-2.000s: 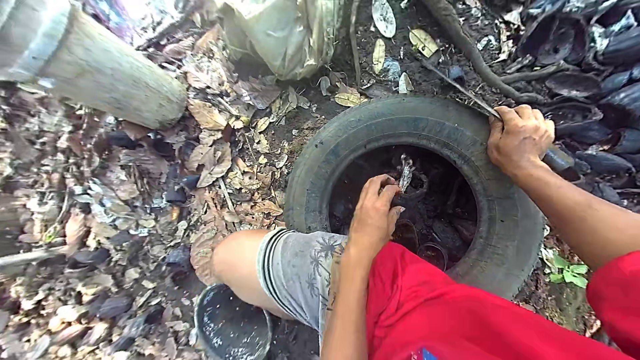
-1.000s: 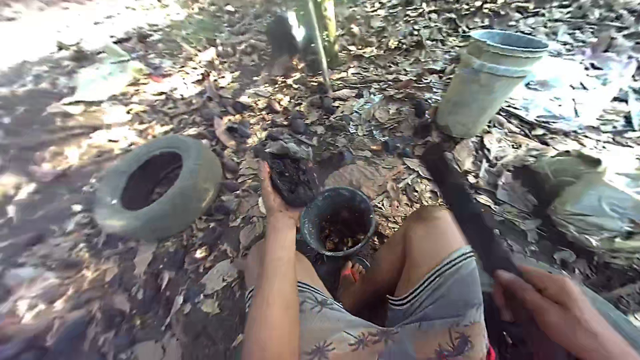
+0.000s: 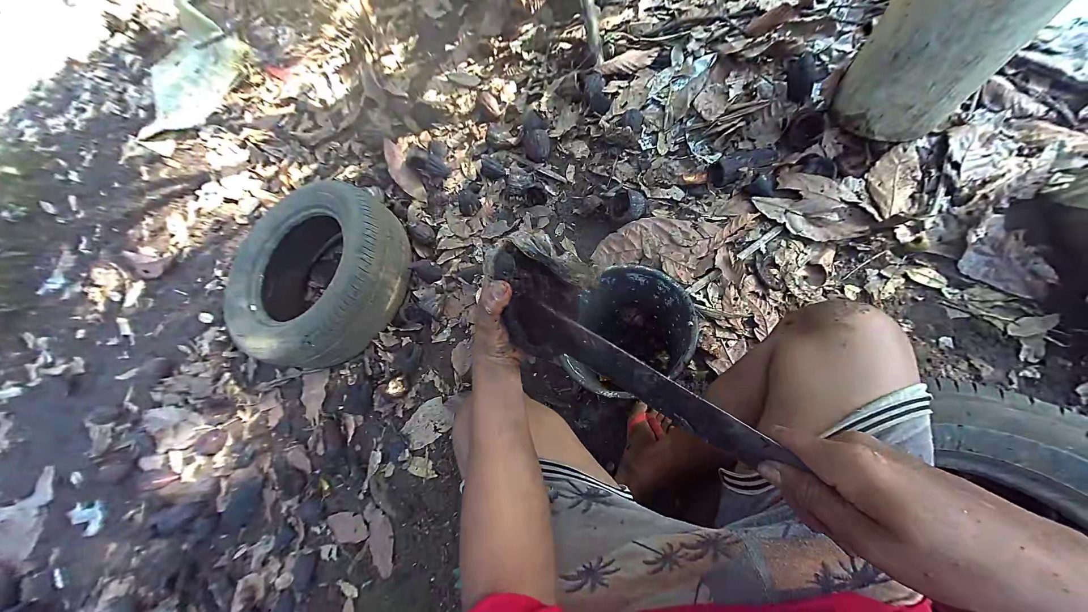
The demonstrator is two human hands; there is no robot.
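Note:
My left hand (image 3: 495, 327) holds a dark, fibrous husk-like clump (image 3: 540, 276) up beside a dark bucket (image 3: 637, 327). In my right hand (image 3: 816, 476) is a long dark machete (image 3: 671, 395), its far end against the clump. The blade crosses in front of the bucket's near rim. Dark material lies inside the bucket, partly hidden by the blade and shadow. The machete's handle is hidden in my right hand.
An upright tire (image 3: 374, 263) leans on the ground at left. Another tire (image 3: 1011, 442) lies beside my knee at right. A pale cylindrical container (image 3: 909, 68) stands at upper right. Dry leaves and dark husks (image 3: 537, 140) litter the soil.
The machete has swung from beside the right knee to the clump in my left hand. Two seconds ago my left hand was over the large tire's opening. The view has turned a lot since then.

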